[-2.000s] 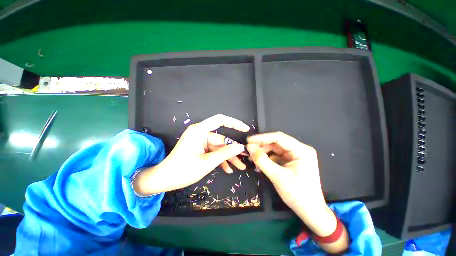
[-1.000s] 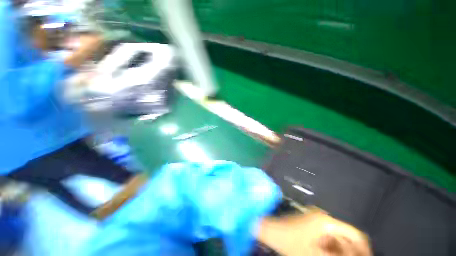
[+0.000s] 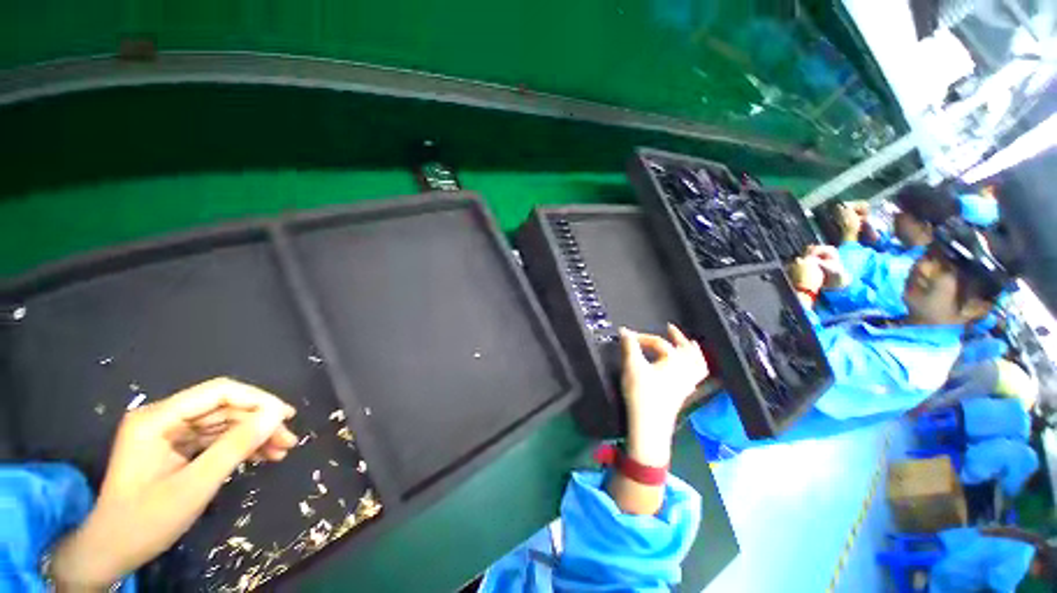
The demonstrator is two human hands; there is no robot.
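Note:
My left hand (image 3: pixel 174 469) is above the left compartment of the main black tray (image 3: pixel 431 304), fingers curled with thumb and fingertips close together. No part shows clearly between them. My right hand (image 3: pixel 663 373), with a red wristband (image 3: pixel 638 468), is over the near end of the finished-piece tray (image 3: pixel 632 261). Its fingertips are beside the near end of a column of small black pieces (image 3: pixel 580 278). Whether they hold a piece cannot be told. Tiny gold and silver slivers (image 3: pixel 319 533) lie scattered in the main tray's left compartment.
A divided black stock tray (image 3: pixel 721 273) heaped with shiny black parts overlaps the finished-piece tray's right side. A dark phone-like object (image 3: pixel 438 176) lies behind the main tray. People in blue smocks (image 3: pixel 898 336) sit at the right. A green panel runs along the back.
The view has swung left, blurred, then right. My hands, together over the main tray at first, are now apart: left over the main tray, right over the finished-piece tray.

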